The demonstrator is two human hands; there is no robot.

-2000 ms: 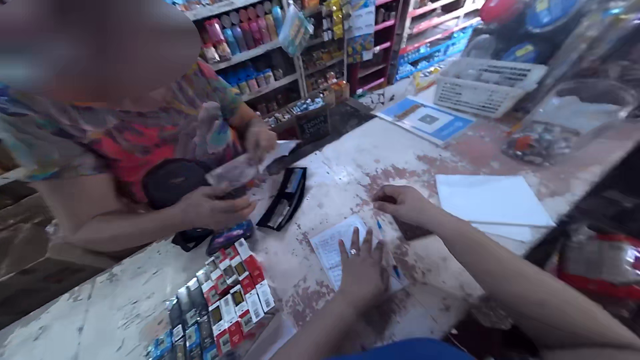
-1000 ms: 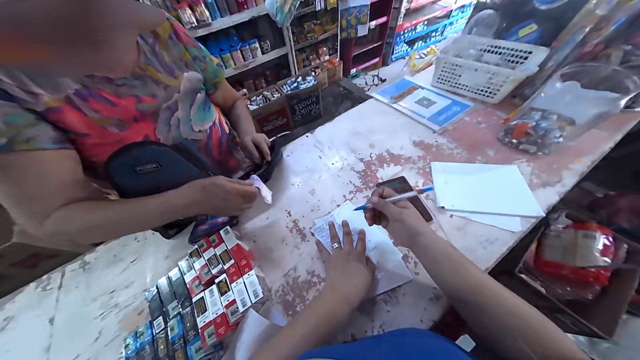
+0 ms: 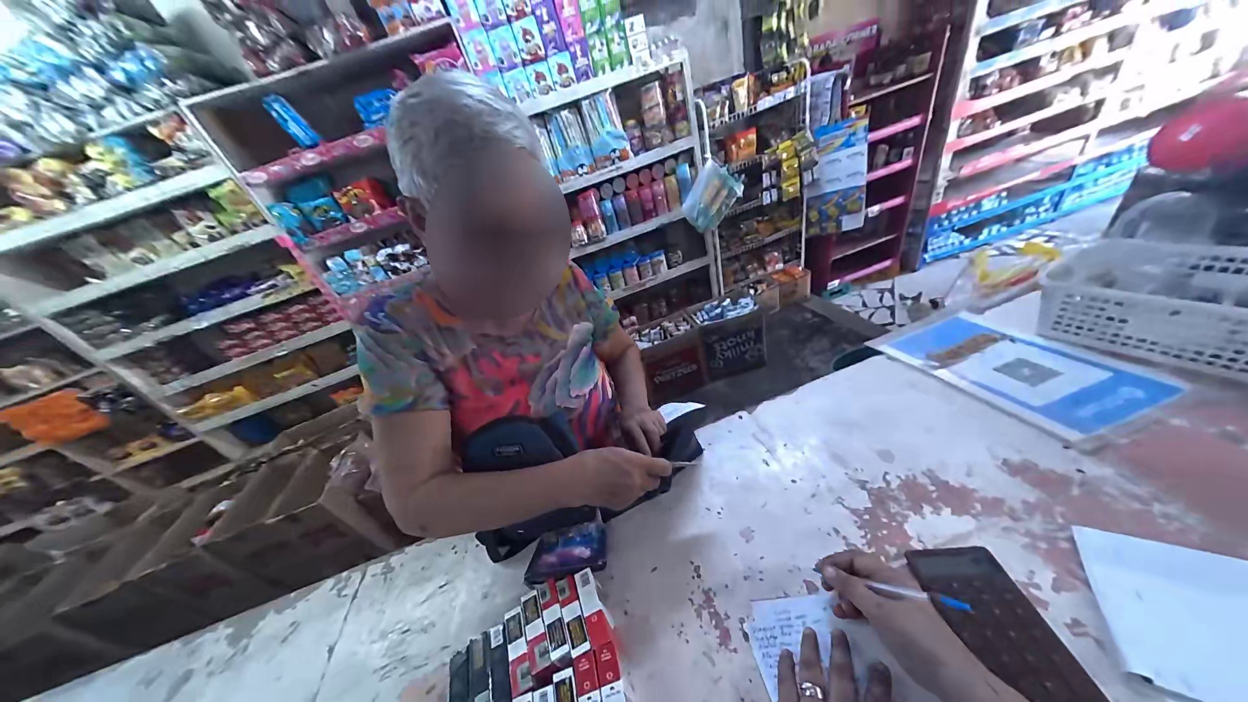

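My right hand (image 3: 882, 604) grips a pen (image 3: 921, 593) with a blue end, its tip side near the top of a handwritten sheet of paper (image 3: 780, 624). Flat on that sheet rests my left hand (image 3: 829, 678), fingers apart, a ring on one finger; its lower part is cut off by the frame edge. A dark phone-like slab (image 3: 1004, 624) lies beside and partly behind my right hand. White sheets (image 3: 1170, 595) are farther right on the worn painted counter.
Across the counter (image 3: 790, 468) a person (image 3: 507, 370) handles a thin item above a black bag (image 3: 522, 448). Cigarette packs (image 3: 556, 643) stand in rows at the near left. A blue-and-white printed board (image 3: 1033, 370) and a white plastic basket (image 3: 1150, 302) occupy the right back. Stocked shelves line the wall.
The view has tilted up strongly. Two seconds ago my right hand was by the pen-less counter spot; one second ago it held the pen over the paper, as now.
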